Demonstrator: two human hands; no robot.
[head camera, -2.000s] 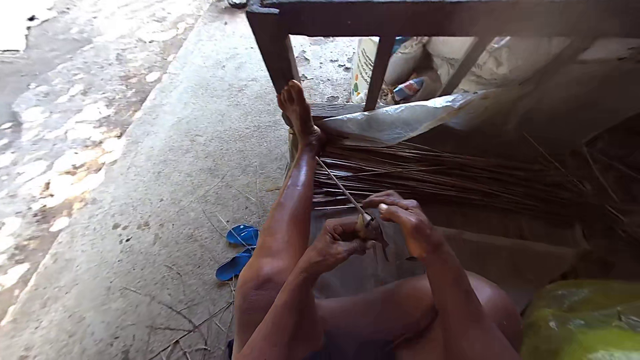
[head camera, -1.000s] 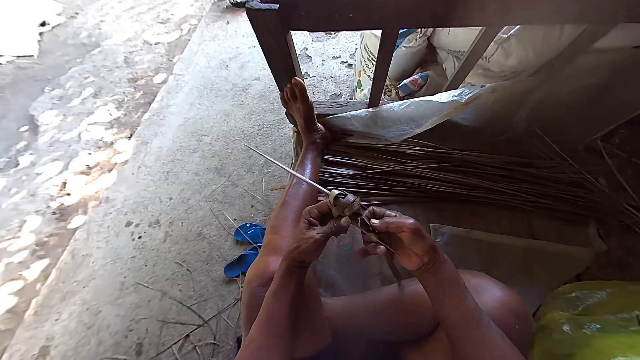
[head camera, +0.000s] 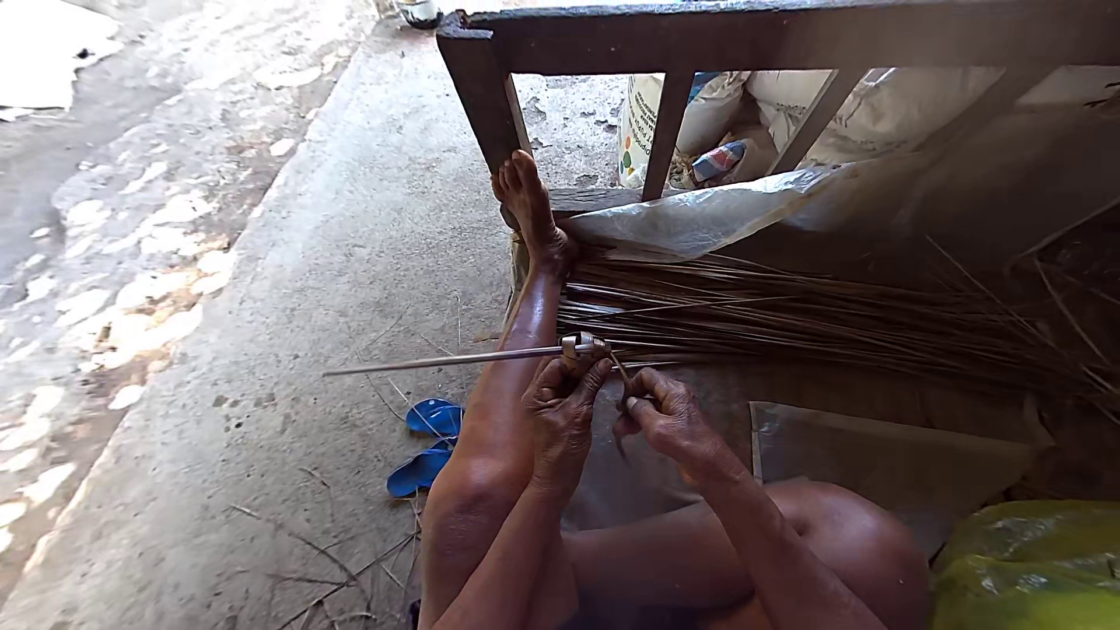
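My left hand (head camera: 564, 407) holds a small woven piece of flat plant strips (head camera: 582, 347) between thumb and fingers, above my shin. From that piece a thin straight rod (head camera: 437, 360) sticks out to the left across my outstretched leg; its material is not clear. My right hand (head camera: 669, 411), just to the right, pinches a narrow brown strip (head camera: 619, 366) that runs up to the woven piece. A loose end of strip hangs below the right fingers. Beyond both hands lies a bundle of long brown plant stalks (head camera: 752, 311).
A dark wooden frame with slats (head camera: 700, 39) stands ahead, my foot against its post. Behind it are filled sacks (head camera: 643, 127). Plastic sheeting (head camera: 700, 223) hangs at its base. Blue slippers (head camera: 420, 468) and dry twigs (head camera: 328, 556) lie on the concrete at left; a yellow-green plastic bag (head camera: 1032, 560) is at lower right.
The rod has turned from pointing up and left to lying nearly level toward the left. My right hand now grips the strip a little apart from the left hand.
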